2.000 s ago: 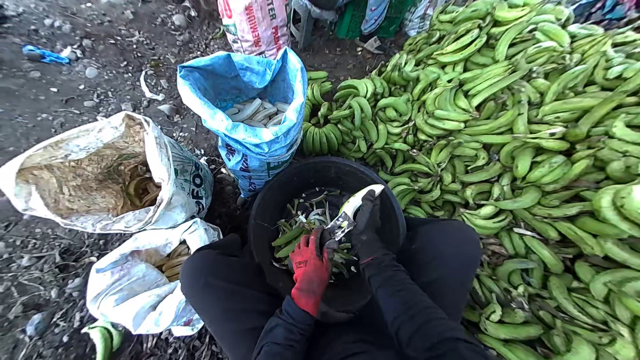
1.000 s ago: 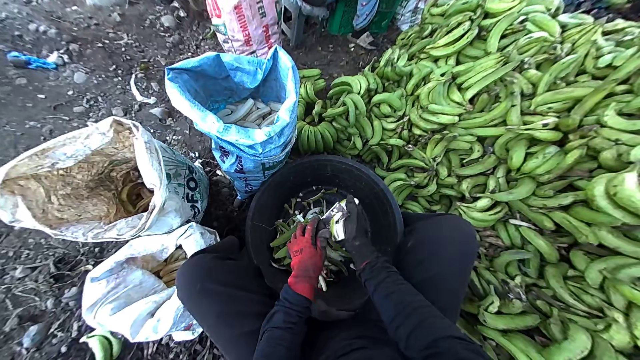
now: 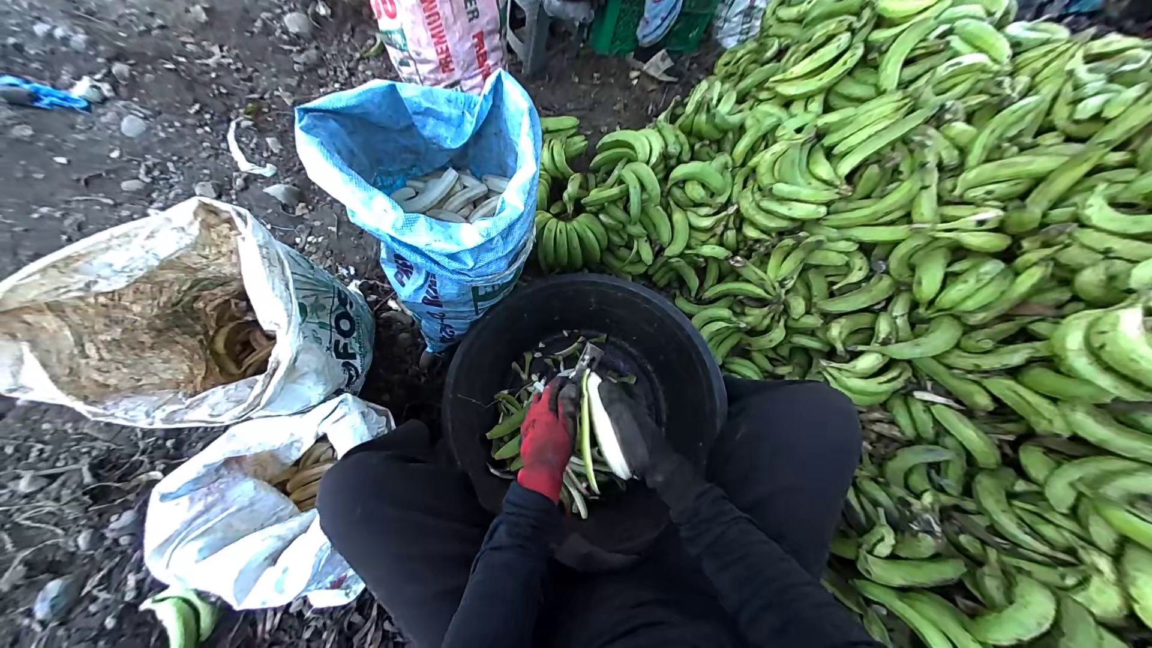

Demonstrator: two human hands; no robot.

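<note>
Over a round black plastic tub (image 3: 693, 378) between my knees, my right hand (image 3: 634, 432), in a dark glove, holds a pale, mostly peeled banana (image 3: 608, 430). A strip of green peel (image 3: 587, 432) runs along its left side. My left hand (image 3: 549, 436), in a red and black glove, is closed at the upper end of the banana, around a small tool with a metal end (image 3: 588, 358); its exact kind is unclear. Green and whitish peels (image 3: 508, 423) lie in the tub beneath both hands.
A blue woven sack (image 3: 459, 270) with peeled bananas (image 3: 450, 193) stands beyond the tub. Two white sacks (image 3: 315, 306) (image 3: 216, 513) are at the left. A large heap of green bananas (image 3: 900, 225) covers the right. Another printed sack (image 3: 441, 40) stands farther back.
The banana was tilted up to the right two seconds ago; now its pale end points down toward me. Both hands have drawn close together at its upper end.
</note>
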